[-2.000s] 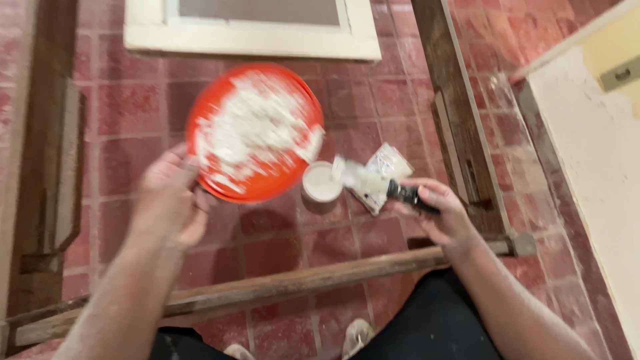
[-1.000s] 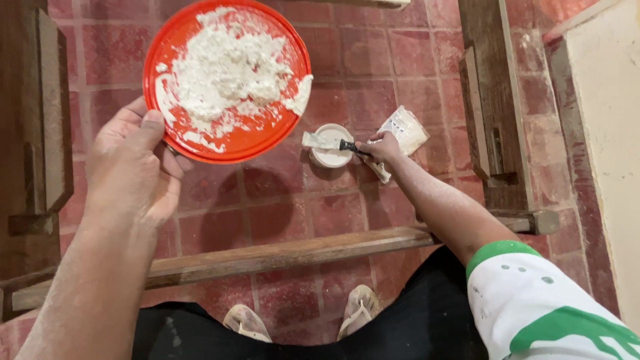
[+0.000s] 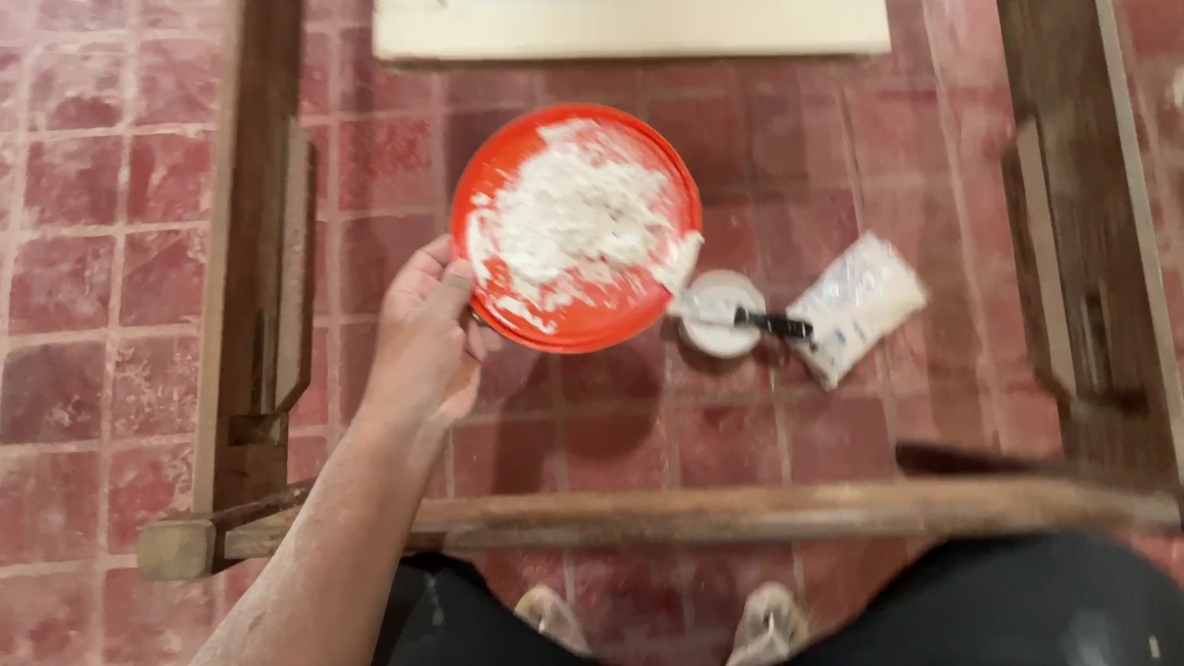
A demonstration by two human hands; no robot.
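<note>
My left hand (image 3: 430, 328) holds a round red plastic lid or plate (image 3: 555, 338) by its left rim, thumb on top. White paste or wet powder (image 3: 583, 217) is spread and heaped over its face, with a lump on the right edge. Right of it, a putty knife with a black handle (image 3: 775, 323) and a whitish blade lies across a small white tub (image 3: 723, 344). A clear plastic bag of white powder (image 3: 865, 301), bearing print, lies beside the tub, near the knife's handle. My right hand is out of the frame.
A wooden frame surrounds the spot: a beam on the left (image 3: 250, 231), one on the right (image 3: 1078, 231) and a crossbar (image 3: 703, 513) before my legs. A cream-painted panel edge (image 3: 629, 30) is at the top. Below are red floor tiles (image 3: 69, 388) and my shoes.
My right hand has let go of the putty knife, which now rests across the tub, and has left the view. My left hand still holds the red lid or plate.
</note>
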